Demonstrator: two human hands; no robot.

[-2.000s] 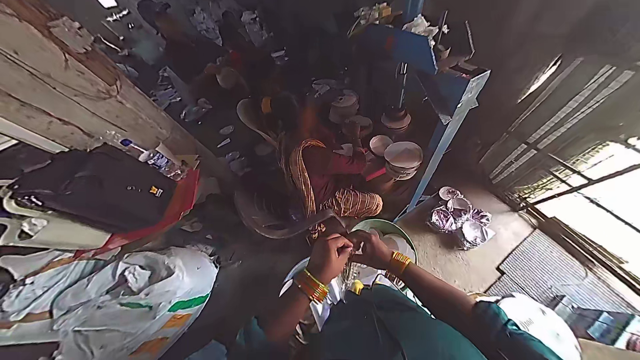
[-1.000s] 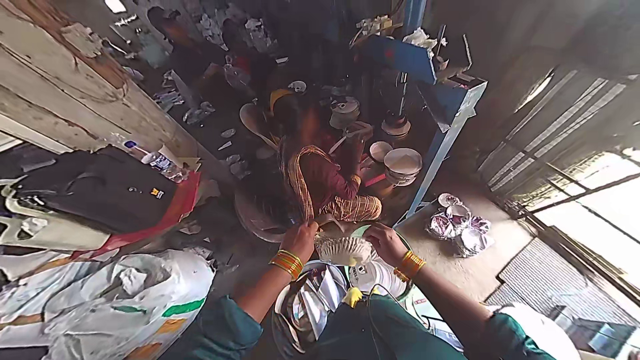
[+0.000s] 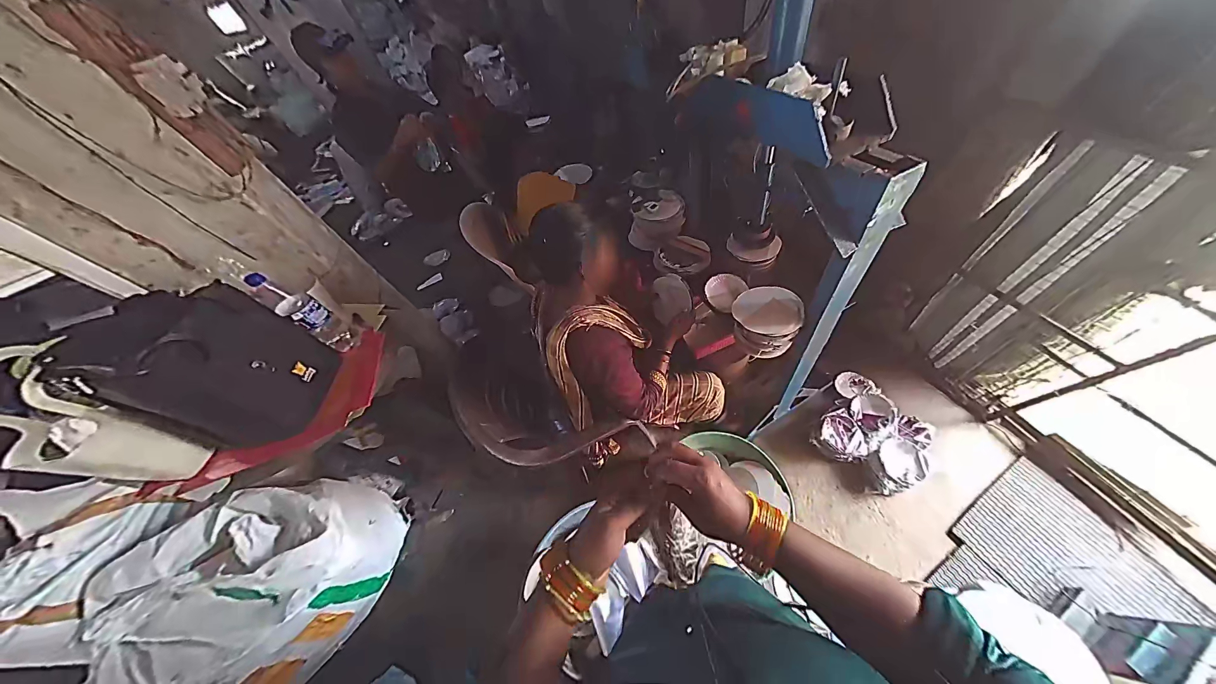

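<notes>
My left hand (image 3: 613, 518) and my right hand (image 3: 701, 486) are close together in front of my lap, fingers bent and pinching at the top of a crinkled, greyish packet (image 3: 678, 546). The packet hangs below them; its contents are unclear, and the fingers hide its upper end. Just beyond the hands is a green-rimmed tub (image 3: 781, 472) with pale round dishes (image 3: 753, 483) in it. Under the hands, a white-rimmed basin (image 3: 545, 543) holds folded white sheets (image 3: 635, 573), partly hidden by my forearms.
A person (image 3: 608, 356) sits ahead beside a plastic chair (image 3: 513, 454), near stacked pale bowls (image 3: 768, 318). A blue metal frame (image 3: 841, 299) stands right, wrapped bundles (image 3: 879, 437) on the floor beyond. White sacks (image 3: 237, 570) and a black bag (image 3: 199, 356) lie left. More people sit behind.
One second ago my hands were apart, holding a pale, pleated round thing between them. They have come together, and the packet now hangs below the fingers.
</notes>
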